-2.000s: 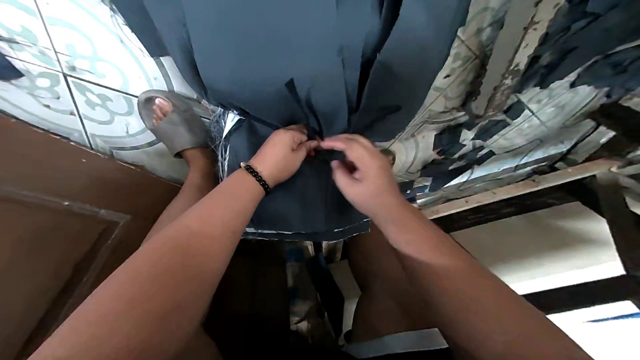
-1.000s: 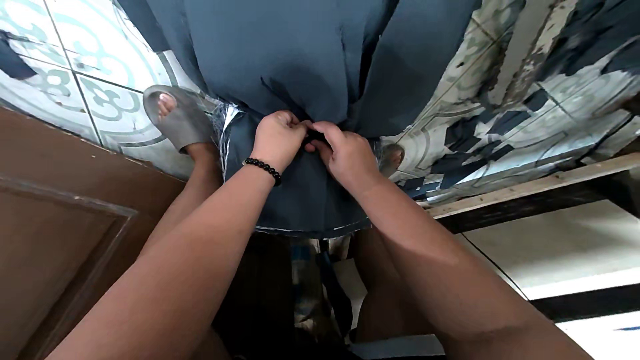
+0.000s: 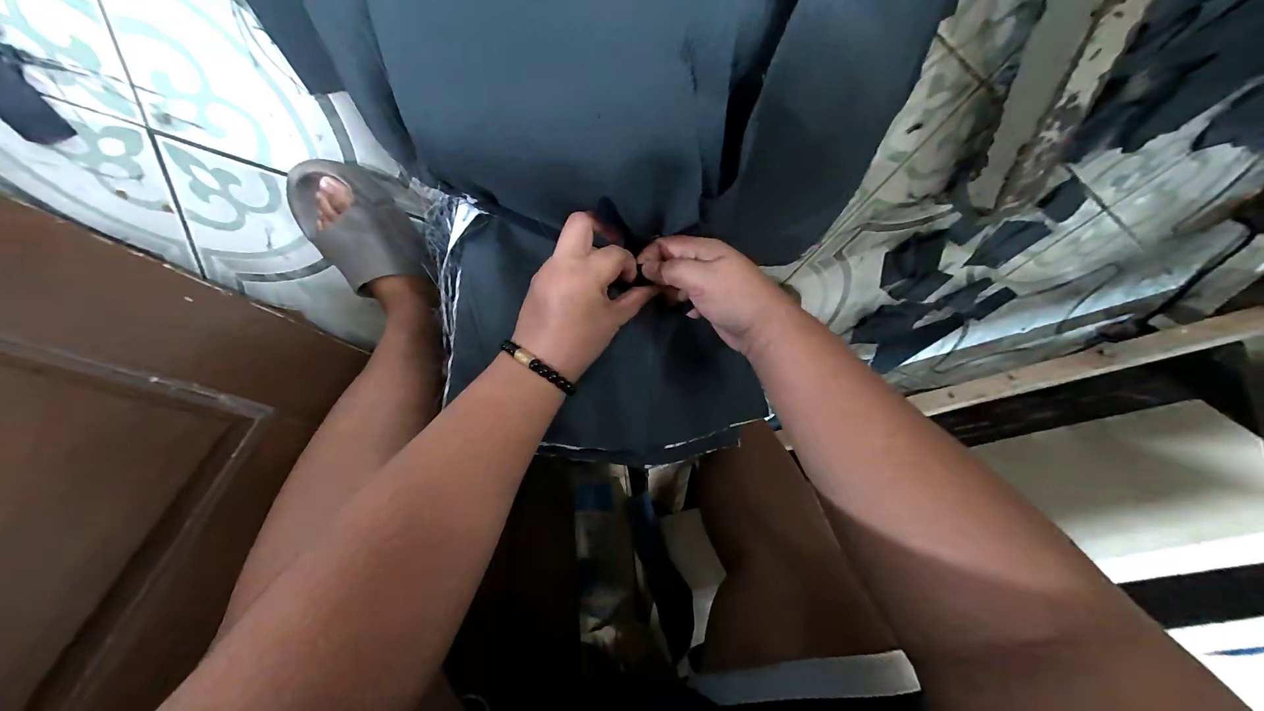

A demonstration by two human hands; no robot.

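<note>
A dark blue-grey cloth garment (image 3: 553,99) hangs over my lap and down to the floor, its lower edge frayed with loose white threads (image 3: 444,267) on the left. My left hand (image 3: 583,281) pinches a dark fold of this cloth between thumb and fingers. Fingertip to fingertip with it, my right hand (image 3: 706,281) pinches the same gathered spot. Whatever small detail lies between the fingertips is hidden. A black bead bracelet (image 3: 538,367) circles my left wrist.
A grey slide sandal (image 3: 370,232) is on my foot over patterned floor tiles (image 3: 227,188). Dark cloth scraps (image 3: 913,267) litter the floor at right. A brown wooden panel (image 3: 109,425) stands at left, and a wooden rail (image 3: 1096,360) runs along the right.
Two seconds ago my right hand's fingers were more spread; now they are closed in a pinch against my left fingertips. The cloth stays gathered at about the same spot.
</note>
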